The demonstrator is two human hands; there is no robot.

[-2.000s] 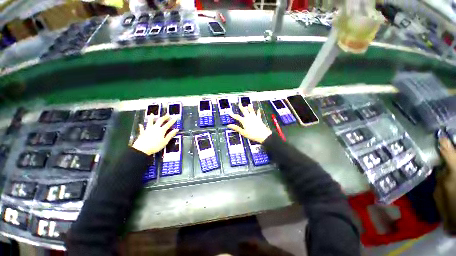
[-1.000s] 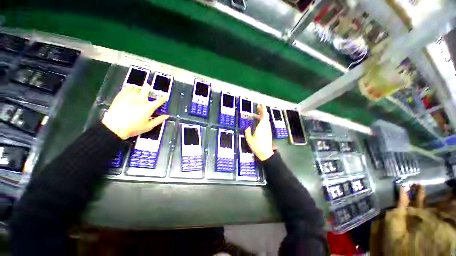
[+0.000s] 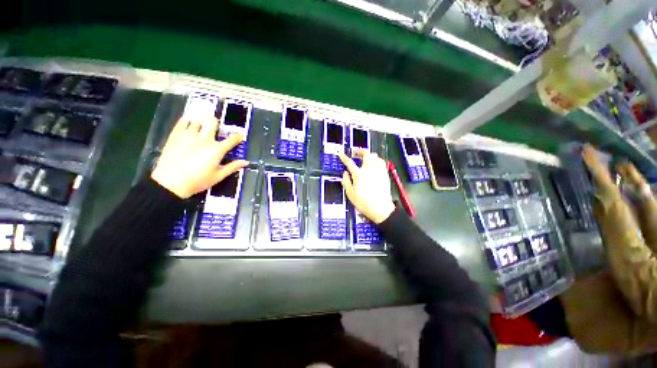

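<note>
A clear plastic tray (image 3: 216, 251) holds two rows of blue keypad phones before me. My left hand (image 3: 193, 158) rests over the back-left keypad phone (image 3: 200, 106), whose display is bright white; its thumb reaches toward the keys of the second phone (image 3: 236, 116), whose display is dark. My right hand (image 3: 370, 185) lies over the right end of the tray, fingertips at the lower parts of the two back-right phones (image 3: 333, 134). It partly covers the front-right phone (image 3: 367, 231). The other visible displays in the tray are dark. Neither hand lifts a phone.
Right of the tray are a red pen (image 3: 402, 190), a single keypad phone (image 3: 413, 158) and a smartphone (image 3: 441, 164). Side trays of dark phones lie left (image 3: 59, 128) and right (image 3: 513, 218). Another person's arms (image 3: 618, 215) are at far right. A pale post (image 3: 497, 96) rises behind the bench.
The back-left phone's display has turned from dark to white. My right hand has shifted left over the back-right phones, uncovering the red pen. The camera view has shifted slightly.
</note>
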